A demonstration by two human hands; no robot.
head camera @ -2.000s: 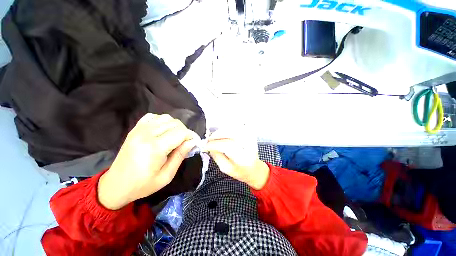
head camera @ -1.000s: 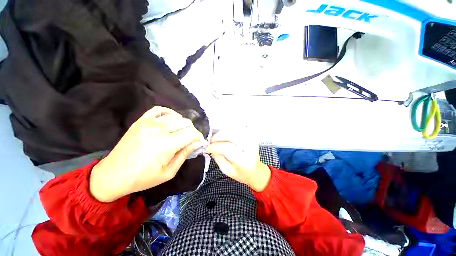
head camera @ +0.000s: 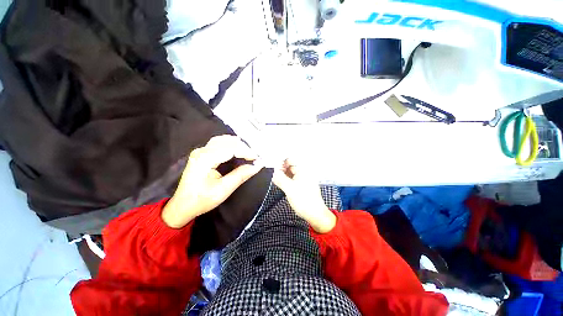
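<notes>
The dark brown garment (head camera: 117,117) is heaped at left and hangs over the table's front edge to the lap, with a thin white edge on its right side. My left hand (head camera: 213,179) pinches the garment's edge between thumb and fingers near the table's front edge. My right hand (head camera: 299,191) is just right of it, fingertips bent together near the white edge. The glare there hides whether it holds thread or cloth. A greyer band (head camera: 99,215) runs along the garment's lower left.
The white machine head (head camera: 457,34) stands at the back right, its needle area (head camera: 302,55) behind my hands. A black block (head camera: 381,58), dark strap (head camera: 355,107), tan tab (head camera: 396,105), slim black tool (head camera: 429,110) and scissors (head camera: 520,137) lie at right. Blue clothes (head camera: 420,213) are below.
My left hand has turned and shifted right, its thumb and fingers now spread around a gap. My fingertips have moved slightly apart, and the white bunched edge between them now lies straighter.
</notes>
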